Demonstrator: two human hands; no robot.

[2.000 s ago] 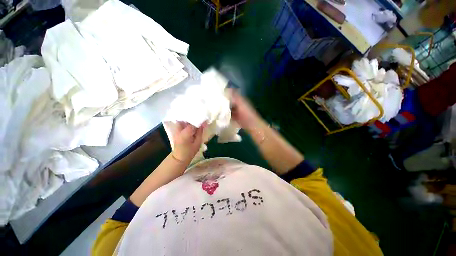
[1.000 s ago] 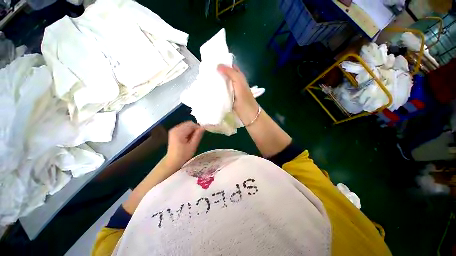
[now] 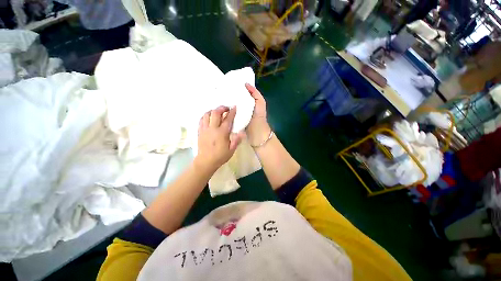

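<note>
A white garment piece [image 3: 233, 96] is held between my hands at the table's right end, its cream lower part [image 3: 237, 167] hanging down. My left hand [image 3: 217, 137] lies with its fingers spread on the cloth's near side. My right hand [image 3: 257, 118] holds the cloth's right edge, thumb and fingers partly behind it. White garments [image 3: 156, 88] lie stacked behind and left of my hands. Where the held piece ends and the stack begins is hard to tell, as both are very bright.
A crumpled white heap [image 3: 49, 148] covers the left of the pale table [image 3: 60, 255]. A yellow-framed trolley [image 3: 404, 156] with white cloth stands at right. Another brown-board trolley [image 3: 261, 30], a blue crate [image 3: 338, 88] and a work table [image 3: 401, 88] stand beyond. Part of a person [image 3: 101, 12] shows top left.
The view has shifted, so the table and trolleys sit lower. My left hand has moved up from below the piece onto the cloth. The piece is now spread against the stack.
</note>
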